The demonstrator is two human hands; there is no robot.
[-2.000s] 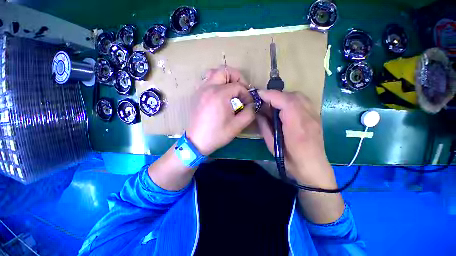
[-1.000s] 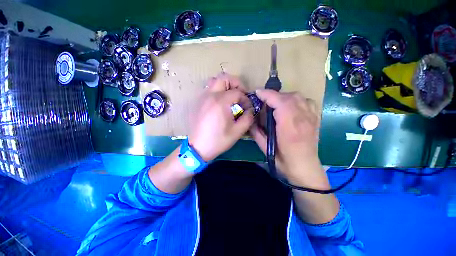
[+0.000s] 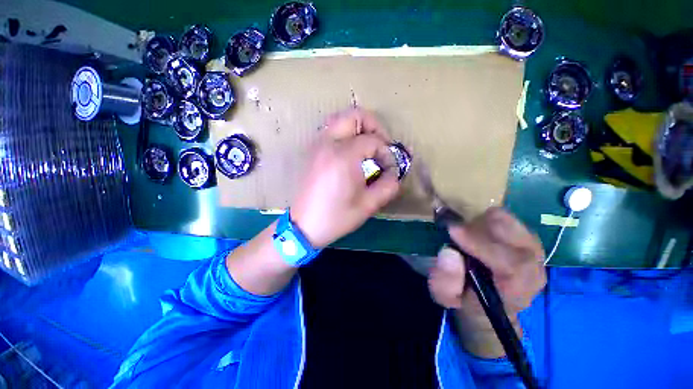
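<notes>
My left hand (image 3: 342, 178) is over the cardboard mat (image 3: 448, 106) and holds a dark round housing (image 3: 400, 159) at its fingertips. A small yellow-white component (image 3: 371, 169) shows at the same fingers. A hair-thin wire (image 3: 354, 100) sticks up past the fingers. My right hand (image 3: 490, 262), slightly blurred, grips the black soldering iron (image 3: 486, 292) like a pen. The iron's blurred tip points up and left, just right of the housing. Whether the tip touches the housing cannot be told.
Several dark round housings (image 3: 216, 93) sit at the left, more at the right (image 3: 568, 82). A solder spool (image 3: 88, 93) and stacked clear trays (image 3: 64, 167) are at far left. A white disc (image 3: 577, 198) with a cable and a yellow-black holder with pale wool (image 3: 676, 150) are at right.
My right hand has moved right and down, away from my left hand. The iron has tilted from upright to pointing up-left. The housing in my left fingers is more exposed.
</notes>
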